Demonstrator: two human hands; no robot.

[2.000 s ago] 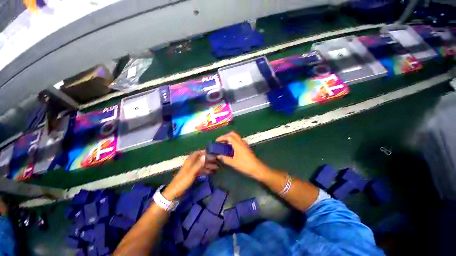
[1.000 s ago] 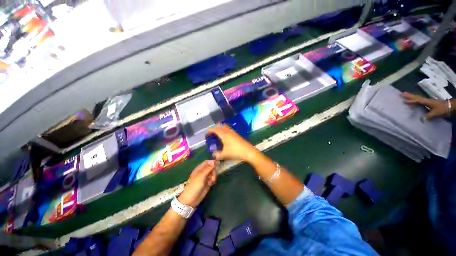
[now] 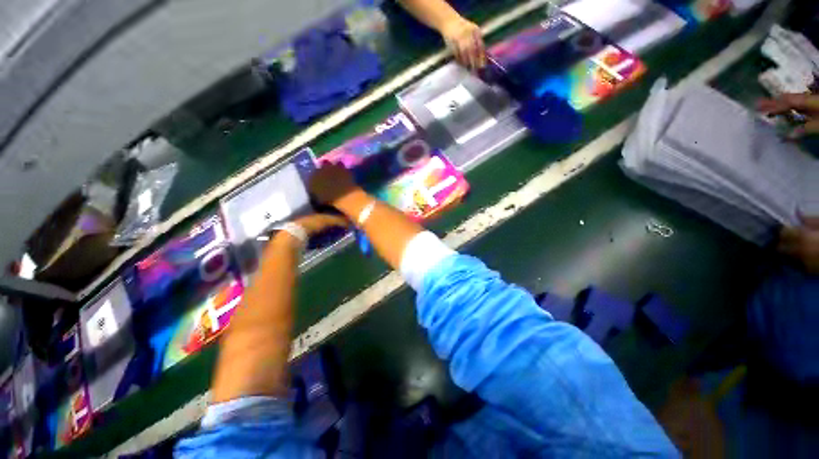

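Note:
An open grey-white box base (image 3: 262, 208) lies on the green belt in the head view. My right hand (image 3: 332, 184) is at its upper right edge, dark and blurred, and its fingers cannot be made out. My left hand (image 3: 310, 224) reaches over its lower right part, close below my right hand. No carton can be seen in either hand. A printed lid (image 3: 435, 186) with pink and orange lettering lies to the right of the base. Another printed lid (image 3: 215, 314) lies to the left.
Another person's hand (image 3: 465, 41) touches a farther open base (image 3: 471, 134). Grey-white sheets (image 3: 718, 152) are stacked at right by a neighbour's hands. Small navy cartons (image 3: 600, 309) and a pale wire loop (image 3: 660, 229) lie on the near bench. Navy pieces (image 3: 328, 76) lie beyond the belt.
Both my hands have moved forward and left onto the open base. The navy carton held earlier no longer shows in them. Another person's hand has appeared at the far side of the belt.

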